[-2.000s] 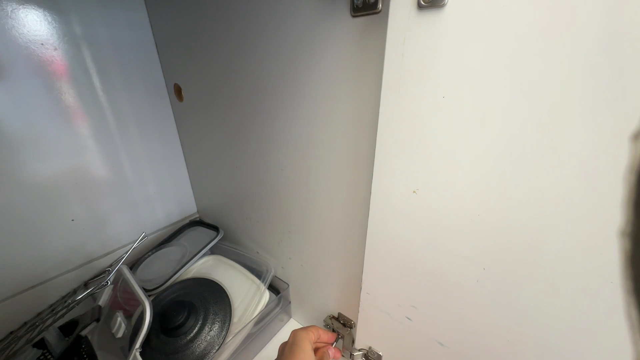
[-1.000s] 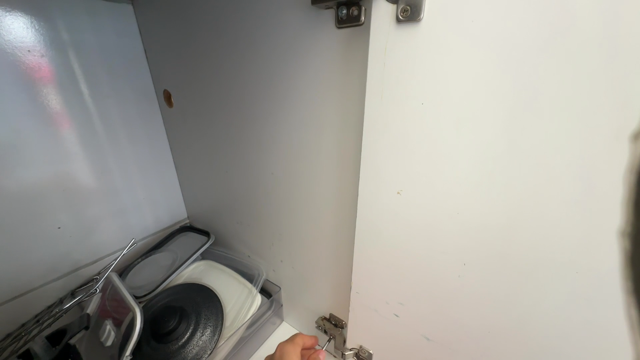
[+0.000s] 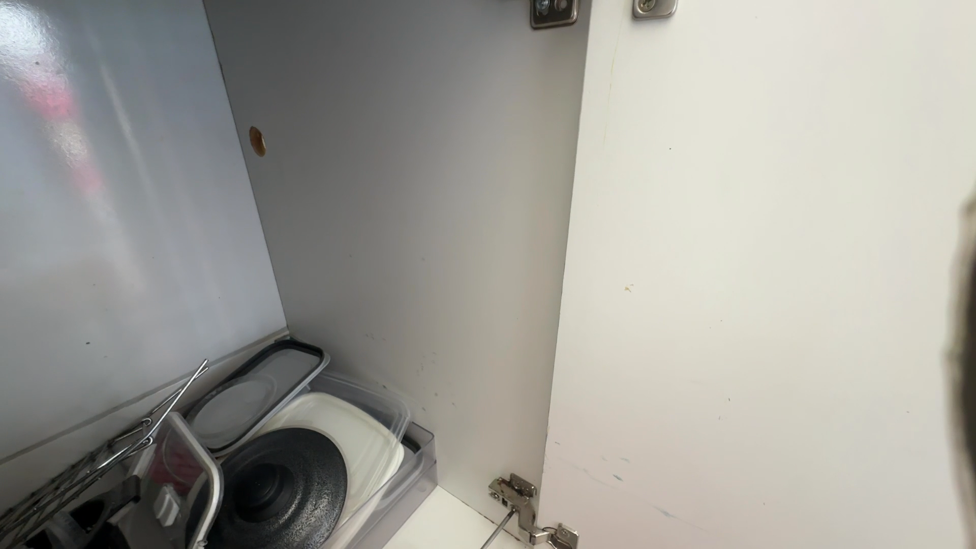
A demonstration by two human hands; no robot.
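Note:
Low in the head view, a metal cabinet hinge (image 3: pixel 522 507) joins the side panel (image 3: pixel 412 229) to the white cabinet door (image 3: pixel 747 267), which stands open. A thin metal shaft (image 3: pixel 499 528), perhaps of a screwdriver, meets the hinge from below; its other end is cut off by the bottom edge. Neither my left hand nor my right hand is in the frame, so what holds the shaft is hidden. At the top, an upper hinge plate (image 3: pixel 554 11) sits on the panel and a hinge cup (image 3: pixel 654 6) on the door.
At the lower left, a clear plastic bin (image 3: pixel 396 488) holds a black pot lid (image 3: pixel 305 488), a white plastic lid (image 3: pixel 358 438) and a dark-rimmed container lid (image 3: pixel 259 396). A metal wire rack (image 3: pixel 84 484) stands beside it. A dark blurred edge (image 3: pixel 964 343) shows at far right.
The hand seen at the lower hinge in both earlier frames has dropped out of view. The thin shaft still reaches the hinge.

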